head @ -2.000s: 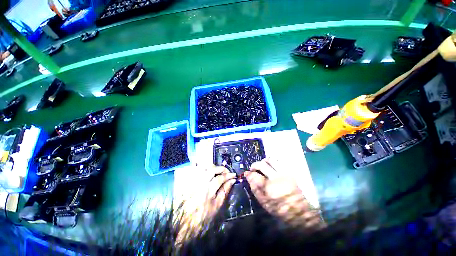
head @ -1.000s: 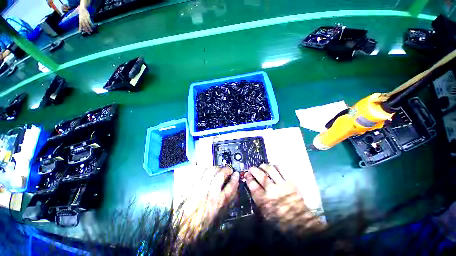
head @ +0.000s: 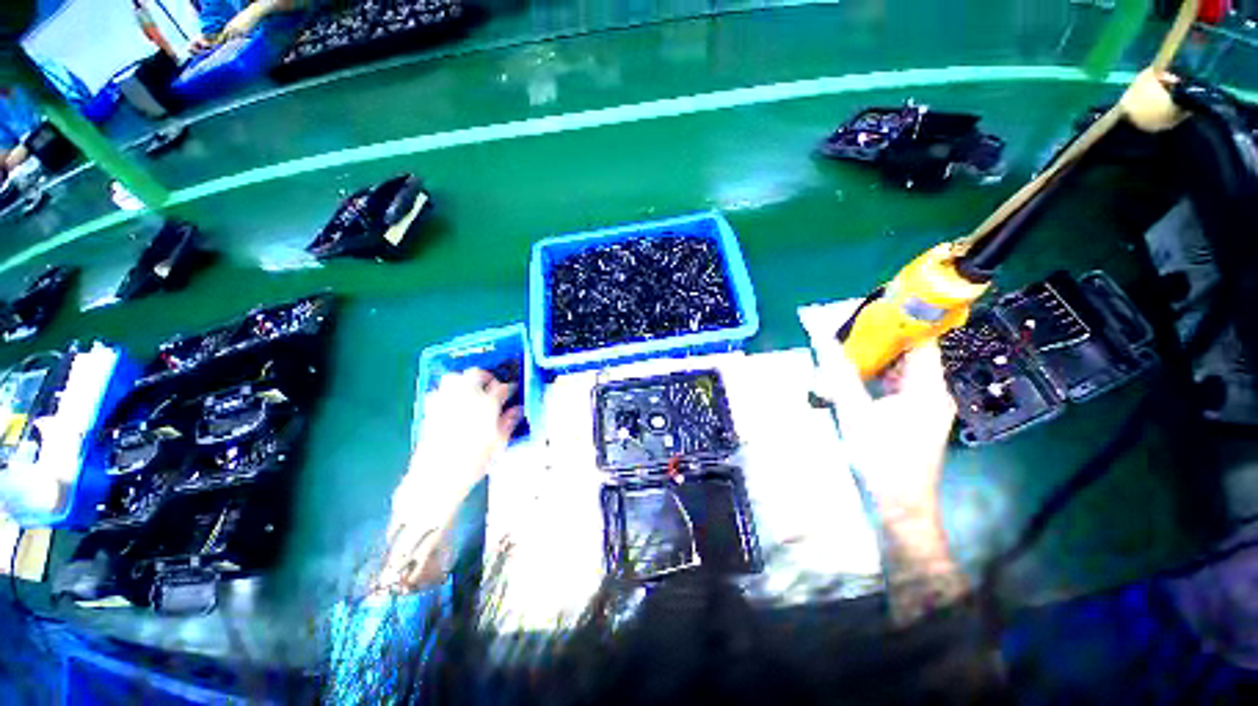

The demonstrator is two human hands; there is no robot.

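The open black device housing (head: 666,421) lies on the white work mat (head: 814,476), its upper half full of parts, its lower half emptier with a thin wire across it. My left hand (head: 473,414) is in the smaller blue screw bin (head: 432,361), fingers bent down; whether it pinches a screw is hidden. My right hand (head: 904,421) is around the lower end of the yellow-orange electric screwdriver (head: 911,315), right of the mat. The larger blue parts bin (head: 745,297) with glossy black pieces stands behind the housing.
Another open housing (head: 1055,338) lies right of the screwdriver. A black tray of housings (head: 297,372) is at left. Open housings sit along the green belt (head: 621,159). The screwdriver's cord and black sleeve (head: 1028,207) slope up to the right. Another person's hand (head: 248,17) is at the top left.
Both hands have left the housing: the left moved left into the screw bin, the right moved right onto the screwdriver. The housing's lower half is now uncovered.
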